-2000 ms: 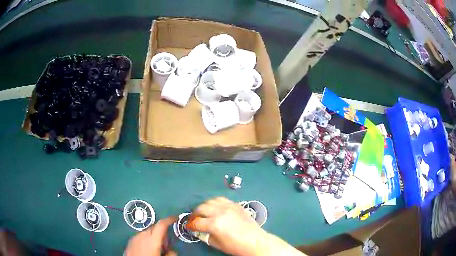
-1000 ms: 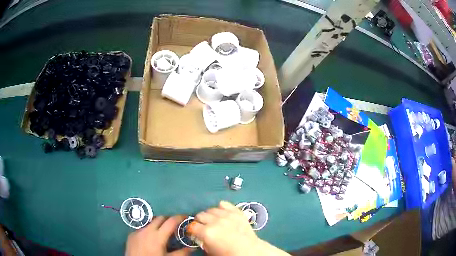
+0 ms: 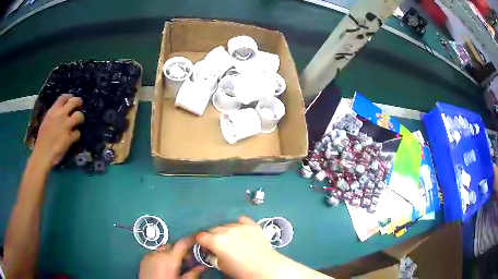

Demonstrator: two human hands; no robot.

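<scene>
My left hand (image 3: 165,262) holds a white round housing (image 3: 201,255) upright on the green bench near the bottom middle. My right hand (image 3: 240,248) is over the housing, closed on the orange-handled tool (image 3: 204,238); its tip is hidden. One white housing with red leads (image 3: 150,232) stands left of my hands. Another white housing (image 3: 277,232) lies tilted just right of them. A single small motor (image 3: 256,196) lies on the bench above my right hand.
Another person's hand (image 3: 61,128) is in the cardboard tray of black parts (image 3: 132,121). A large cardboard box (image 3: 185,141) holds white housings. A motor pile (image 3: 349,169) lies on printed sheets (image 3: 405,169). A blue bin (image 3: 449,180), deep carton (image 3: 437,253) and metal post (image 3: 349,41) are at right.
The two housings at far left have gone from view. Another person's arm has come in at the left, its hand in the black parts. My hands stay at the same housing.
</scene>
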